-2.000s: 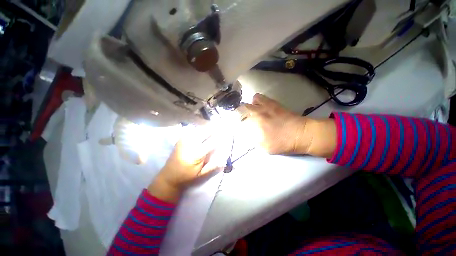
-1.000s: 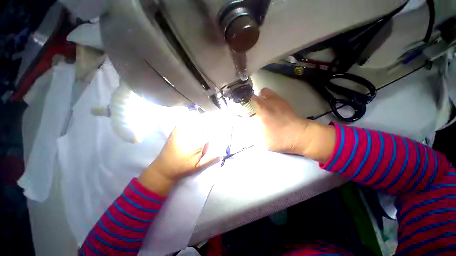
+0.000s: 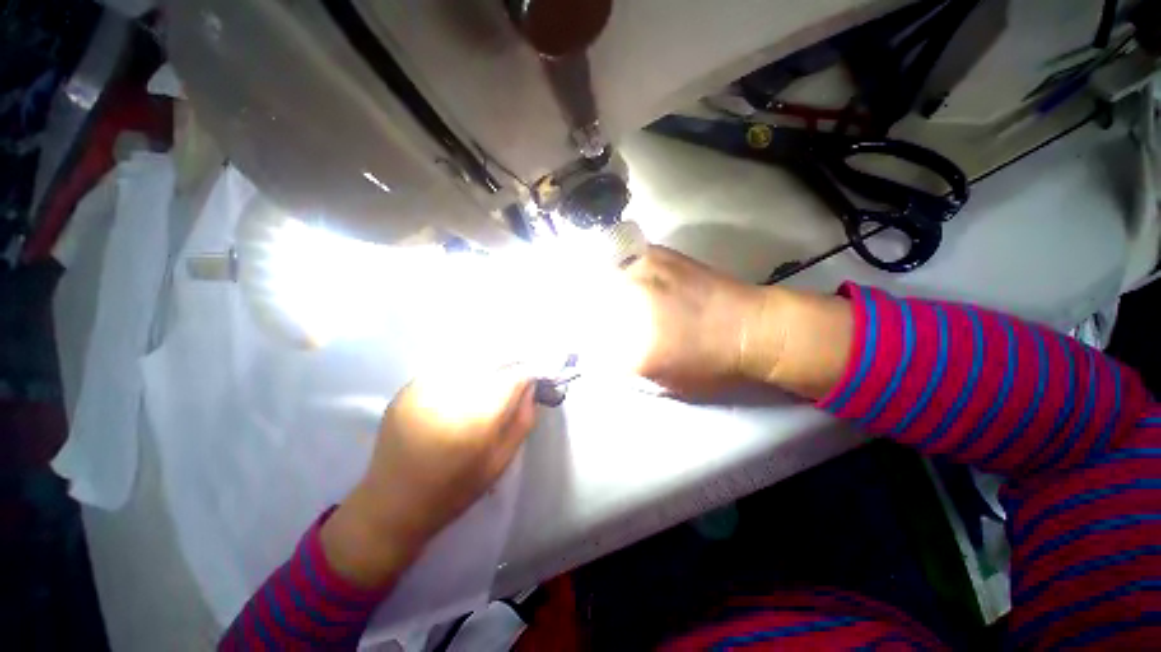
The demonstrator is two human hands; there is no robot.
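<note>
My left hand (image 3: 446, 452) is at the front left of the needle area, its fingertips on white fabric (image 3: 478, 548) and beside a small dark bit of trim (image 3: 550, 390). My right hand (image 3: 694, 318) lies right of the needle area, fingers at the presser foot; glare hides its fingertips. The sewing machine head (image 3: 331, 140) curves above both hands. The white fabric runs under my left hand towards the table's front edge. Glare washes out the needle and the cloth between the hands, so the right hand's grip is not visible.
Black shears (image 3: 891, 210) lie right of the needle, beside a red-brown tool (image 3: 815, 117). A bright lamp bulb (image 3: 299, 280) is left of the needle. A long white fabric strip (image 3: 108, 344) lies at the left table edge. A thin dark rod or line crosses the right side.
The dark bit of trim has moved up towards the needle and sits at my left fingertips. My left hand has shifted slightly. My right hand stays near the presser foot. The view has shifted.
</note>
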